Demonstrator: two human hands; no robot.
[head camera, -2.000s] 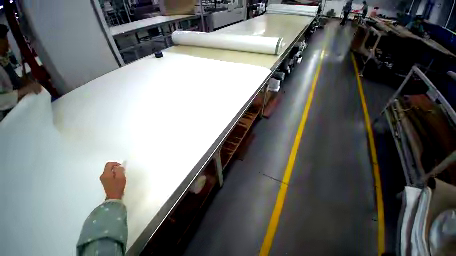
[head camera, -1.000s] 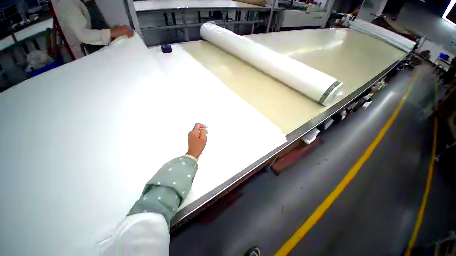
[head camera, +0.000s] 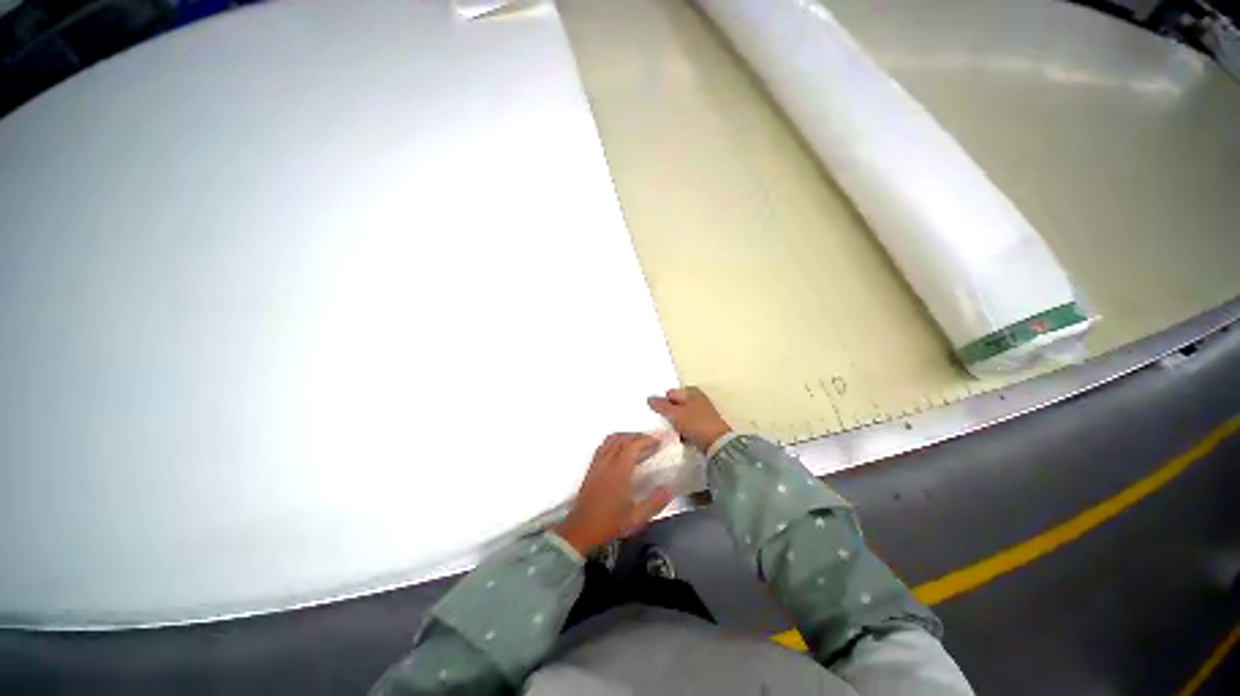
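White fabric (head camera: 340, 299) covers the left part of the table and ends in a straight edge over the cream surface. My left hand (head camera: 615, 492) lies at the fabric's near corner, fingers bent on the cloth. My right hand (head camera: 694, 418) is just to its right, fingertips pinching the corner of the fabric. Part of the cloth bunches between the two hands. Whether the left fingers grip it or only rest on it is unclear.
A plastic-wrapped white roll (head camera: 925, 204) with a green band lies on the cream tabletop (head camera: 762, 272) to the right. Handwritten "110" and ruler marks run near the metal table edge rail (head camera: 884, 442). Grey floor with a yellow line (head camera: 1034, 530) lies beyond the edge.
The view has turned down to the near corner of the fabric. Both hands now show together there; before, only one was in view. The fabric end lies flat along the cream surface.
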